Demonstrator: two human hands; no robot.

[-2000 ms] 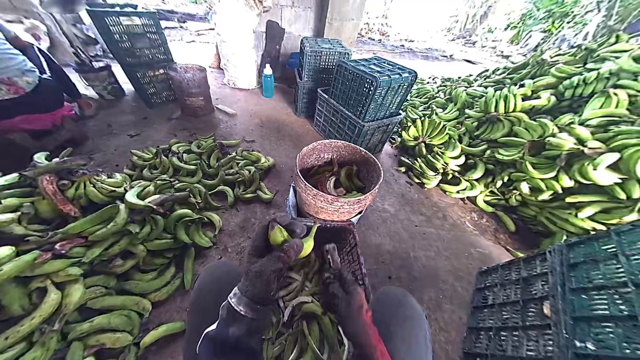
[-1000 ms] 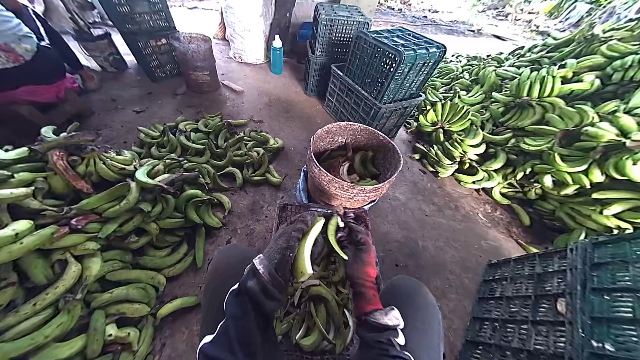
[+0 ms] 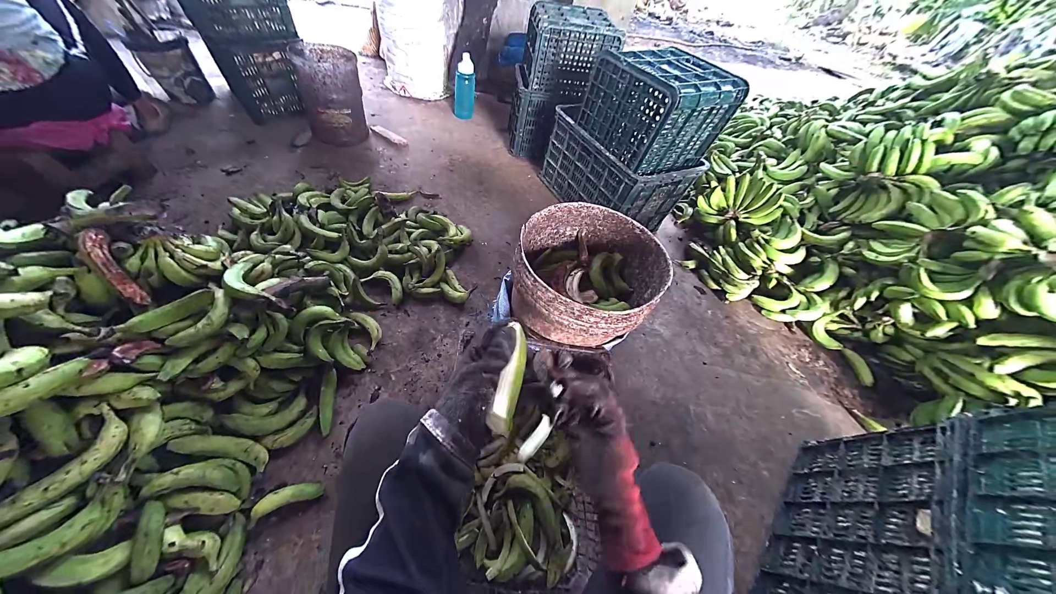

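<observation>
My left hand (image 3: 478,379), in a dark glove, holds a partly peeled green plantain (image 3: 509,379) upright, its pale flesh showing at the lower end. Close on its right is my right hand (image 3: 582,392), in a dark and red glove, fingers curled; whether it grips a tool cannot be told. A pale strip of peel (image 3: 535,438) lies or hangs just below and between the hands. Under them, between my knees, a heap of green peels (image 3: 516,516) fills a dark crate. Beyond my hands a round speckled tub (image 3: 577,318) contains some green and brown pieces.
Piles of green plantains (image 3: 190,396) cover the floor at left, and a larger heap (image 3: 907,231) rises at right. Green plastic crates (image 3: 660,107) are stacked behind the tub, others (image 3: 883,503) at lower right. A blue bottle (image 3: 464,91) and rusty drum (image 3: 332,95) stand behind. A person (image 3: 66,91) sits upper left.
Two seconds ago my left hand held a green plantain with its peel on; now pale flesh shows on the plantain in it. My right hand has shifted slightly away from the plantain since one second ago.
</observation>
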